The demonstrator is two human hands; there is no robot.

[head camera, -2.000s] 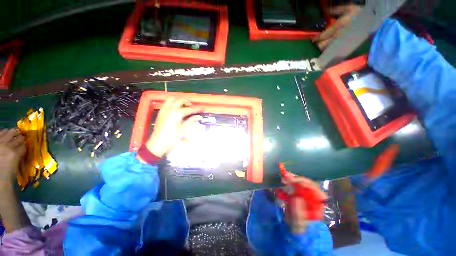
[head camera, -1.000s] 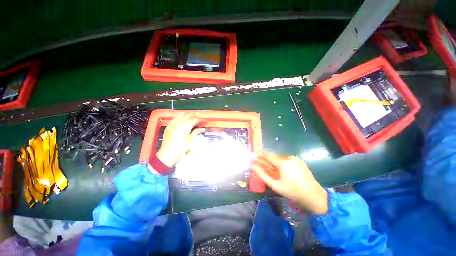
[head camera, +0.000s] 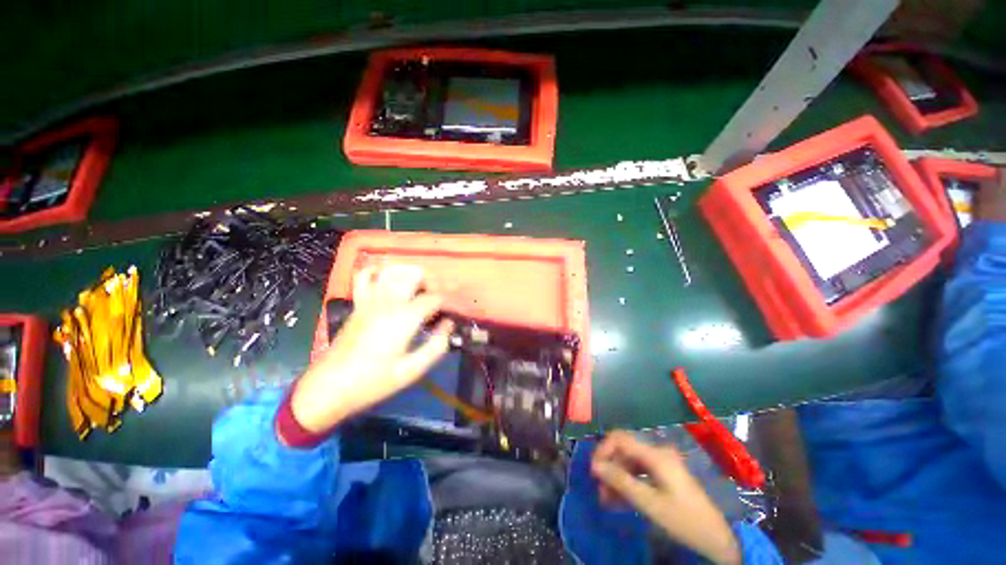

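Observation:
My left hand [head camera: 375,348] grips the upper left part of the tablet unit [head camera: 524,392]. The tablet is tilted up out of the red-orange foam tray [head camera: 507,245], its lower edge over the bench's front edge. Its open side shows dark electronics, a grey battery [head camera: 425,404] and an orange flex ribbon [head camera: 452,402]. The tray's pale recess shows behind it. My right hand [head camera: 651,480] is off the tablet, just beyond the bench's front edge, fingers curled; whether it holds anything cannot be told. A red-handled tool [head camera: 723,441] lies at the bench edge to its right.
A pile of black flex cables [head camera: 237,281] and a bundle of orange flex ribbons [head camera: 108,353] lie left. Another tray with a tablet [head camera: 761,276] stands right. More trays stand on the line behind the metal rail [head camera: 298,202]. A grey post [head camera: 789,83] slants at upper right; blue sleeves show right.
The tablet has been raised and tilted out of the tray, exposing the recess. My right hand has left the tray's right side and moved toward me. The red-handled tool now lies at the edge.

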